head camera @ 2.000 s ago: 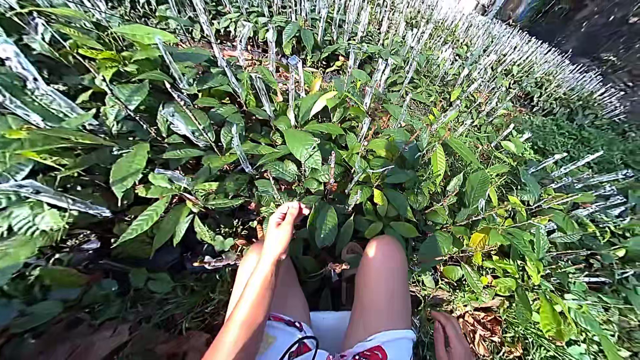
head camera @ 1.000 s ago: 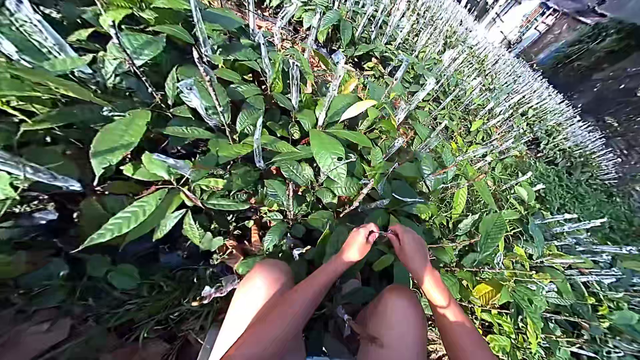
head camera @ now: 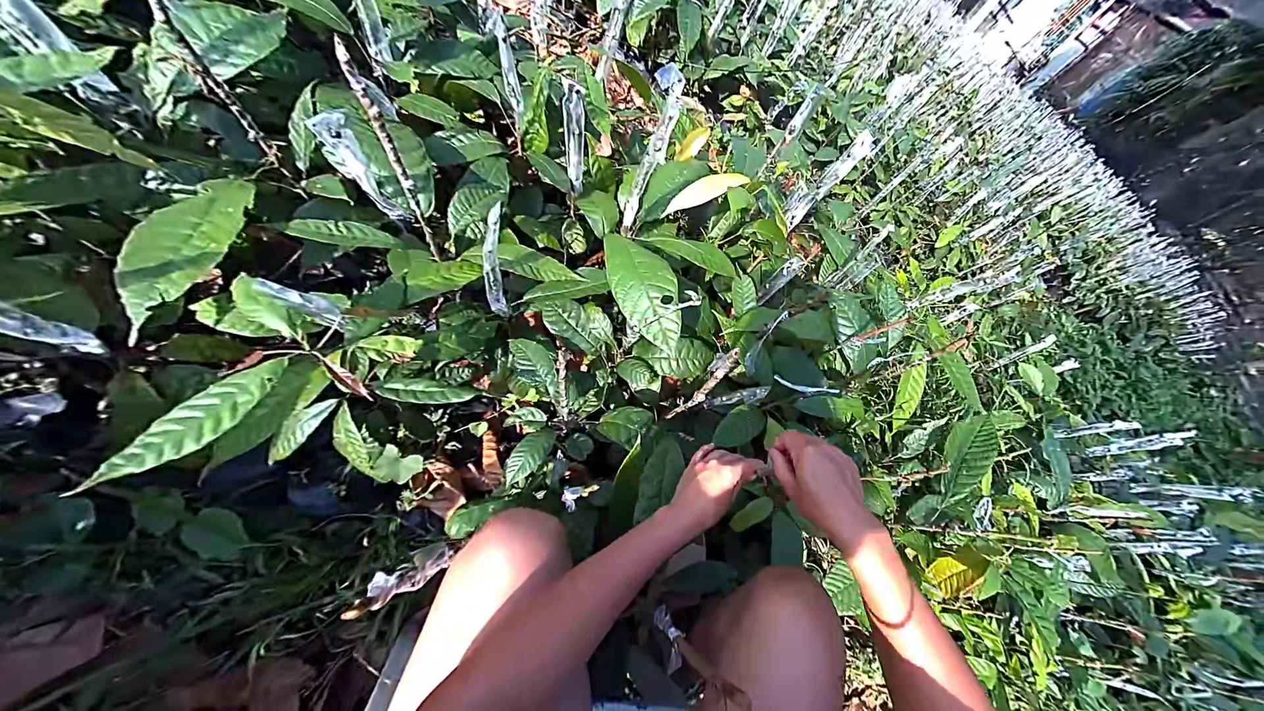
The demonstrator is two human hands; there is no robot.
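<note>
My left hand [head camera: 713,486] and my right hand [head camera: 815,479] meet fingertip to fingertip above my knees, among the leafy plants. Between them the fingers pinch something small and thin, perhaps a stem; it is too small to tell. Just above the hands a cut brown stem [head camera: 709,380] slants up beside a strip of clear plastic [head camera: 805,387]. Broad green leaves [head camera: 642,286] surround this spot. Farther up, a clear plastic sleeve [head camera: 654,148] stands upright over a plant, with a pale yellow leaf [head camera: 706,193] next to it.
Many plastic-wrapped stems [head camera: 987,148] fill the bed toward the upper right. More wrapped stems [head camera: 1145,444] jut in at the right. A bare upright stem [head camera: 385,138] rises at upper left. Dry brown leaves [head camera: 439,489] lie left of my knees, near a crumpled plastic piece [head camera: 410,578].
My right hand has come up from beside my right knee to meet my left hand, which has moved right. Since one second ago both remain together. The view has shifted.
</note>
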